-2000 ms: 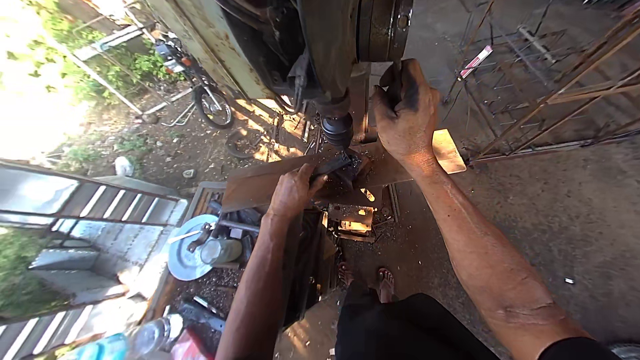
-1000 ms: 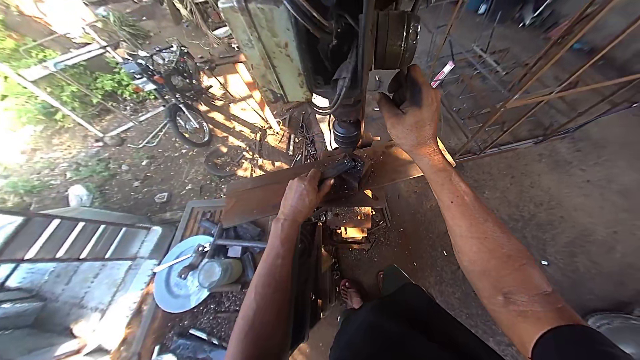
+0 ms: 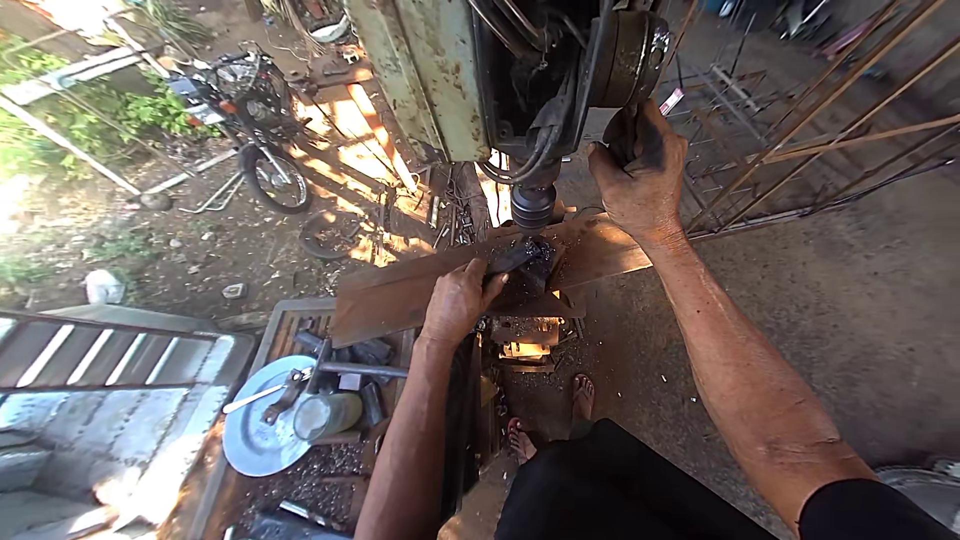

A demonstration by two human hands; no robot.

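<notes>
My left hand (image 3: 459,300) grips a dark metal workpiece (image 3: 514,259) whose far end lies under the chuck (image 3: 534,206) of a drill press. Dark shavings lie around it on a brown board or plate (image 3: 397,292) that spans the press table. A drill bit cannot be made out between chuck and workpiece. My right hand (image 3: 641,176) is raised to the right of the chuck, its blackened fingers curled around a dark knob or handle end just below the round feed hub (image 3: 630,56). The green press housing (image 3: 420,75) stands behind.
At the lower left, a bench carries a pale blue plate (image 3: 262,457), a glass jar (image 3: 328,416), a hammer (image 3: 360,369) and metal shavings. Welded metal rods (image 3: 817,142) stand at the right. A motorcycle (image 3: 262,142) is parked at the back left. My feet are below the press.
The view has shifted somewhat. Both hands keep their holds, and no plain movement of the workpiece or chuck can be seen.
</notes>
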